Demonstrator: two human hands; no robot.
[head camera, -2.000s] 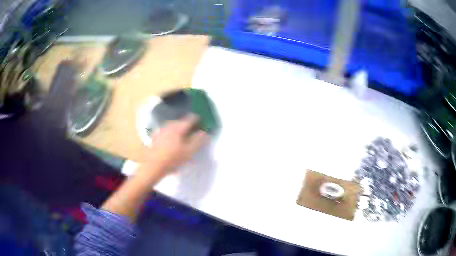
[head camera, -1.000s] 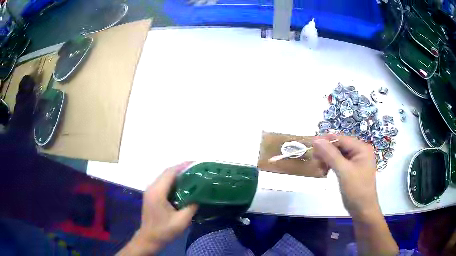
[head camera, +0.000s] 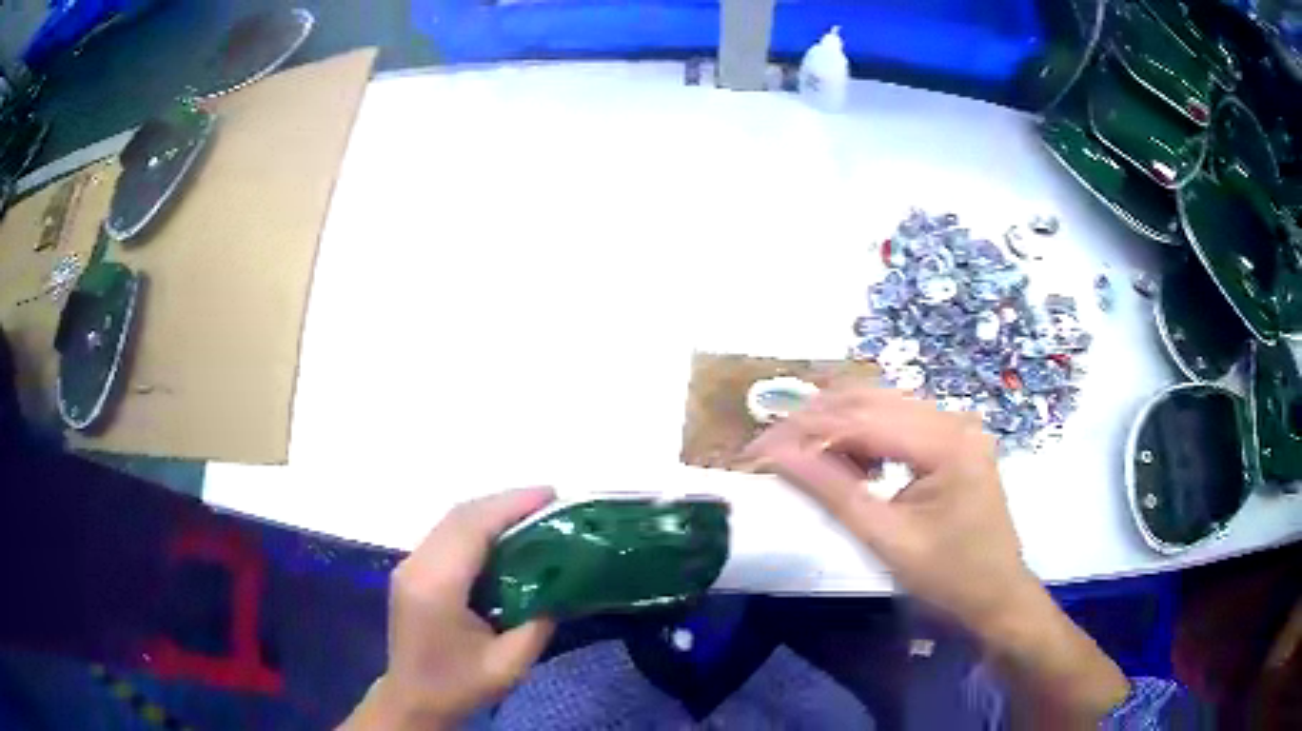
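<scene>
My left hand grips a glossy dark green housing by its left end, over the bench's front edge. The housing's curved outer side shows, with a pale rim along its top. My right hand is over the brown cardboard pad, fingers bent and fingertips low beside the white oval dish. A small whitish thing shows at its fingers; whether it is held is unclear. No stick can be made out. The heap of silver badges with red specks lies behind my right hand.
Green housings lie and overlap along the right side. More housings lie on the tan cardboard sheet at left. A white squeeze bottle stands by a grey post at the back edge, before a blue bin.
The view has shifted slightly. My right hand has moved left across the pad, past the dish's front. The stick seen in the dish a second ago no longer shows. My left hand still holds the housing.
</scene>
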